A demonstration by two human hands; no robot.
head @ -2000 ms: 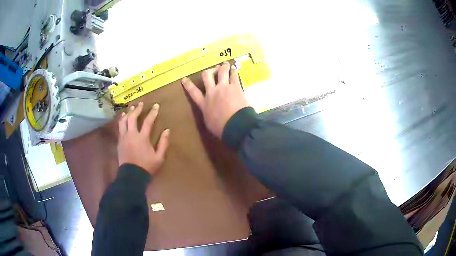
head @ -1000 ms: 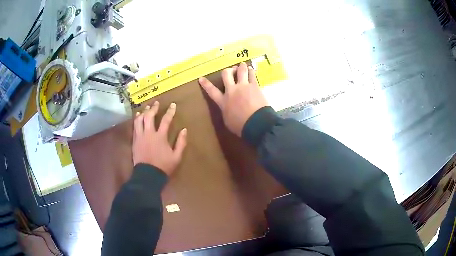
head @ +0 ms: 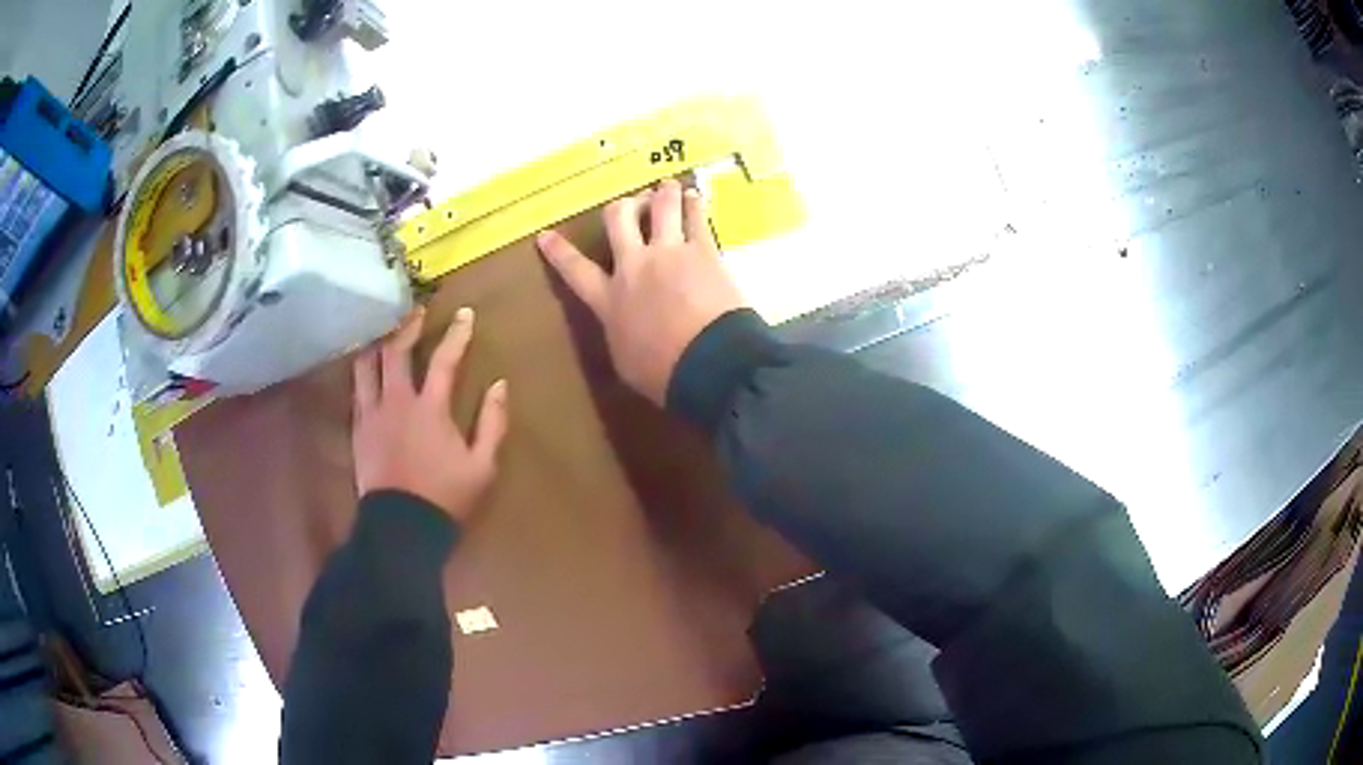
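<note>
The brown bag panel (head: 553,523) lies flat on the table, its far edge against the yellow template (head: 598,172). My left hand (head: 426,426) lies flat on the panel, fingers apart, fingertips close to the machine head. My right hand (head: 650,292) presses on the panel at the template's edge near its right end, fingers spread a little. Neither hand grips anything. The white sewing machine head (head: 322,284) stands at left over the template's left end. A small beige label patch (head: 476,620) sits on the panel's near part.
A handwheel-like disc (head: 187,247) with a yellow inner ring is on the machine's near side. A blue-framed device (head: 53,165) is at upper left. Stacked brown pieces (head: 1286,561) stand at the right edge. The shiny metal table (head: 1046,434) extends right, beside a bright white surface.
The template, panel and both hands have moved left relative to the machine head, with less of the template's left end showing. The hands keep their places on the panel.
</note>
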